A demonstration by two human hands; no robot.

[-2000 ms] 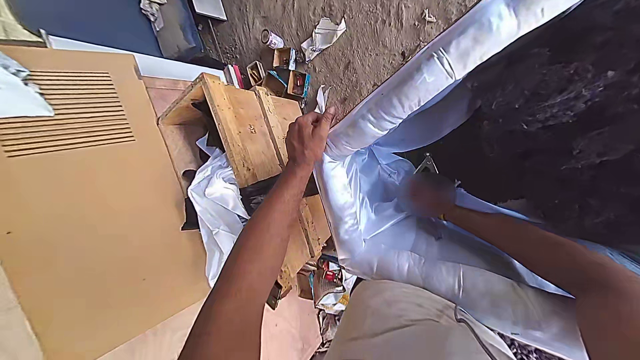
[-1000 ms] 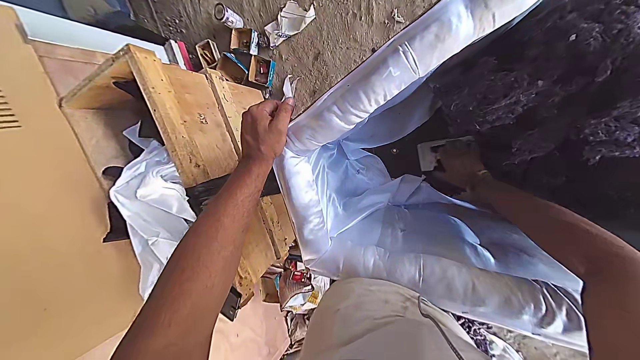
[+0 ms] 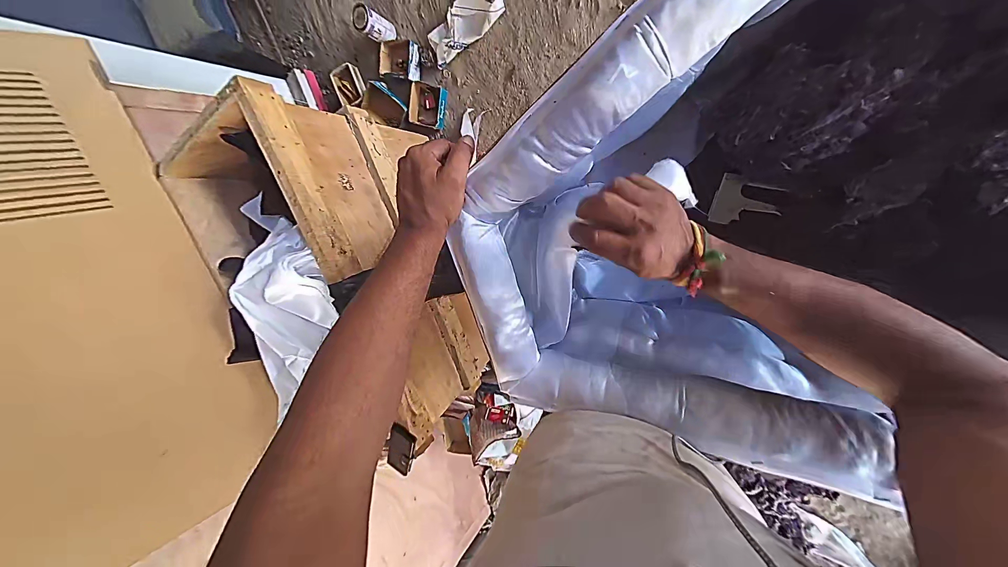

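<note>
A box-like frame is edged with padded rolls of white satin (image 3: 504, 291), with loose satin folds (image 3: 677, 331) inside. At the frame's upper left corner, my left hand (image 3: 431, 185) pinches a small white fabric end (image 3: 471, 130) between thumb and fingers. My right hand (image 3: 634, 228), wearing a coloured thread bracelet, is curled into a fist over the inside corner, closed on the satin lining; its fingertips are hidden. To the right of that hand, a metal hand tool (image 3: 740, 198), seemingly a staple gun, lies on the dark inner surface.
A wooden crate-like stand (image 3: 331, 181) adjoins the frame's left side, with white cloth (image 3: 283, 291) beside it. Small open boxes (image 3: 427, 106) and a can (image 3: 373, 22) are on the dirt ground. A slotted tan board (image 3: 118, 315) is at left. Dark shredded material (image 3: 874, 142) fills the right.
My right hand has let go of the metal tool and moved left to the satin near the corner. My left hand stays at the frame's corner with the fabric end.
</note>
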